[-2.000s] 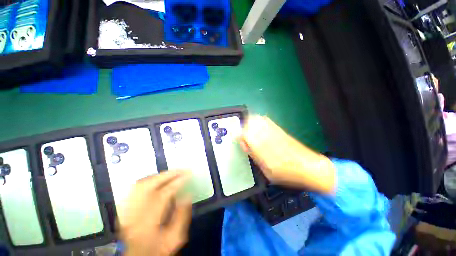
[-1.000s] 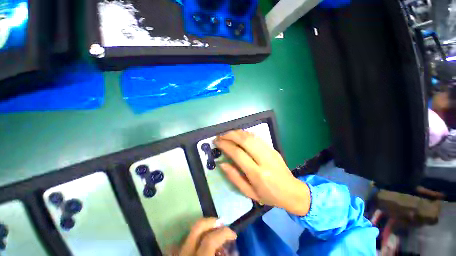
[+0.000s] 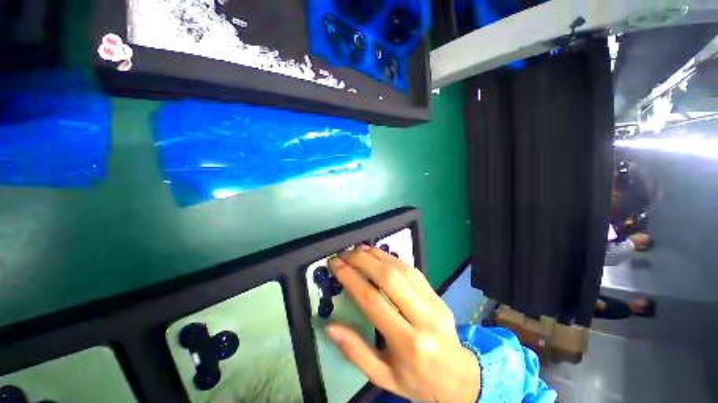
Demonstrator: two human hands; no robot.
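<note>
Pale green phone back covers (image 3: pixel 260 346) lie in a black slotted tray (image 3: pixel 236 275) along the front. Each visible one has dark round camera lenses (image 3: pixel 206 356) in its upper left corner. My right hand (image 3: pixel 405 327) is over the cover second from the right, palm down, fingers apart. Its fingertips are at the cover's top, just right of the lenses (image 3: pixel 324 290), and the thumb is lower on the cover. I see nothing held in it. It partly hides the rightmost cover (image 3: pixel 403 242). My left hand is out of the picture.
A black parts tray (image 3: pixel 268 93) at the back holds white scraps (image 3: pixel 197 35) and a blue sheet with dark round parts (image 3: pixel 358 39). Blue films (image 3: pixel 260 149) lie on the green mat. A pale post (image 3: pixel 504 43) and black curtain (image 3: pixel 539 189) stand right. People show beyond.
The camera view has tilted and come closer to the covers. My left hand has left the picture at the bottom. My right hand is still near the lenses at the tray's right end.
</note>
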